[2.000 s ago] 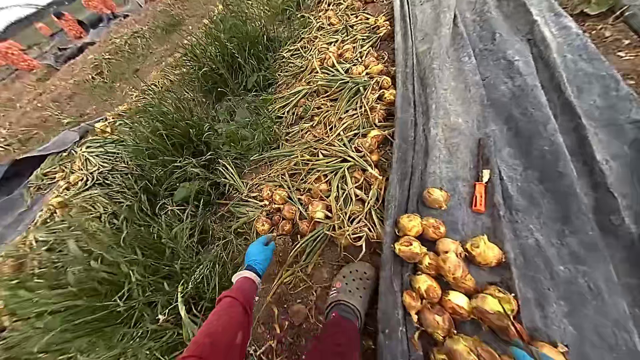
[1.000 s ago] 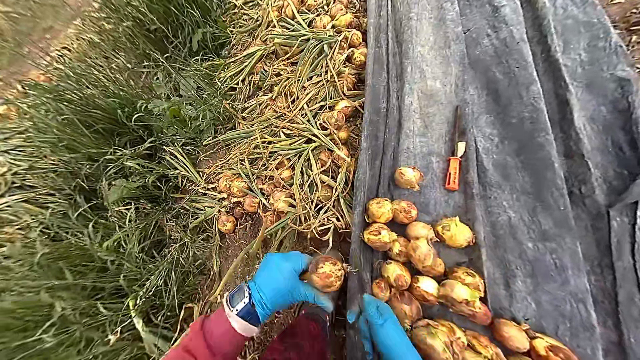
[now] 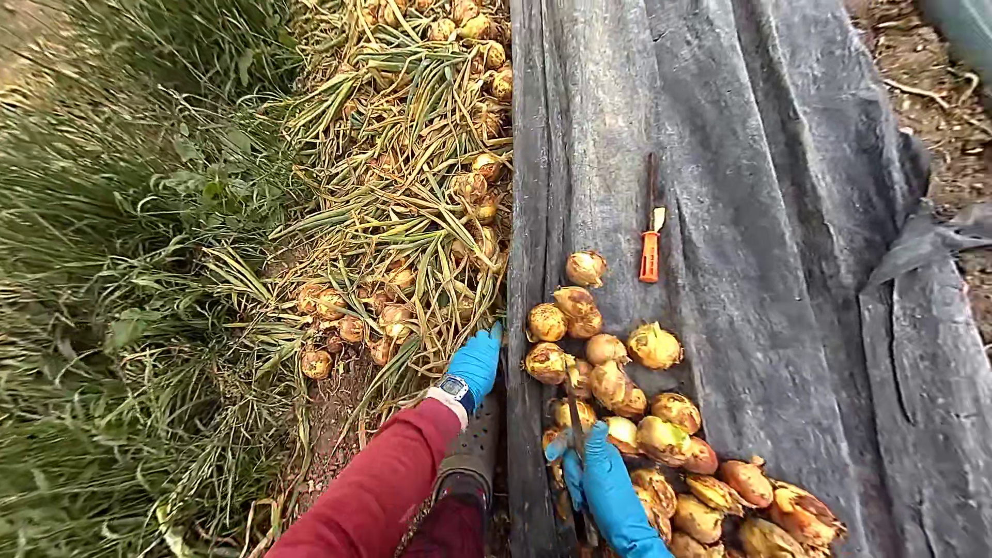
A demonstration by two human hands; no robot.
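My left hand [image 3: 474,360], in a blue glove with a watch at the wrist, reaches down at the border of the onion row and the grey ground cover. Its fingertips touch the dry onion leaves [image 3: 418,225]; whether they grip anything is hidden. Over the trimmed onions [image 3: 666,438] is my right hand [image 3: 604,480], also blue-gloved, closed around a knife whose dark blade [image 3: 574,411] points up the view. A second knife with an orange handle [image 3: 649,256] lies on the cover beyond the pile. A single onion [image 3: 586,268] sits at the pile's far end.
Tall grass [image 3: 116,310] fills the left side. Unlifted-looking onions with leaves [image 3: 325,306] lie in the row beside bare soil. The fabric ground cover [image 3: 744,232] runs away in folds, torn at its right edge. A clog-style shoe [image 3: 473,442] stands below my left hand.
A second ago my left hand held an onion near my right hand; now it is at the row's edge, without that onion in view. My right hand has come over the pile.
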